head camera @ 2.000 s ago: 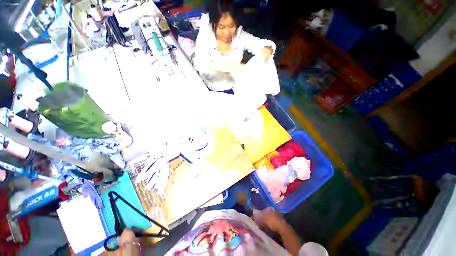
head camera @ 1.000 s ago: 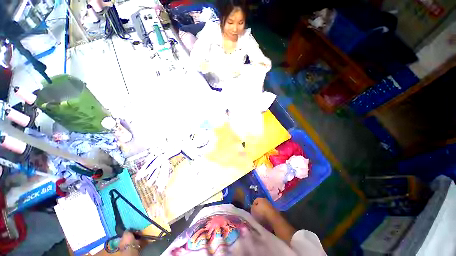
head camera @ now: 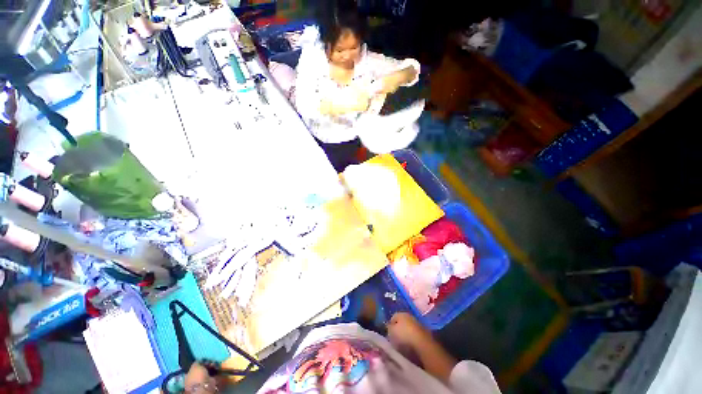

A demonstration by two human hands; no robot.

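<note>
My left hand (head camera: 202, 378) is at the bottom edge, partly cut off, beside the loop of a long black V-shaped tool (head camera: 185, 338) on the teal mat (head camera: 168, 308). Its fingers are too blurred to show whether they grip the tool. My right hand (head camera: 402, 329) is low beside my printed shirt, near the blue crate; its fingers are unclear and no object shows in it. Pale, limp fabric pieces (head camera: 240, 265) lie spread on the bench. A yellow-orange board (head camera: 412, 212) with white pieces on it lies across the crates' edge.
A blue crate (head camera: 493, 265) holds pink and red garments. A person (head camera: 339, 96) in white sits across the bench, holding white fabric. A sewing machine (head camera: 225, 58) and green bag (head camera: 108, 177) stand on the bench. White papers (head camera: 123, 350) lie beside the mat.
The seated person has drawn the white fabric back from the board, raising an arm; more of the board shows. My hands have hardly moved.
</note>
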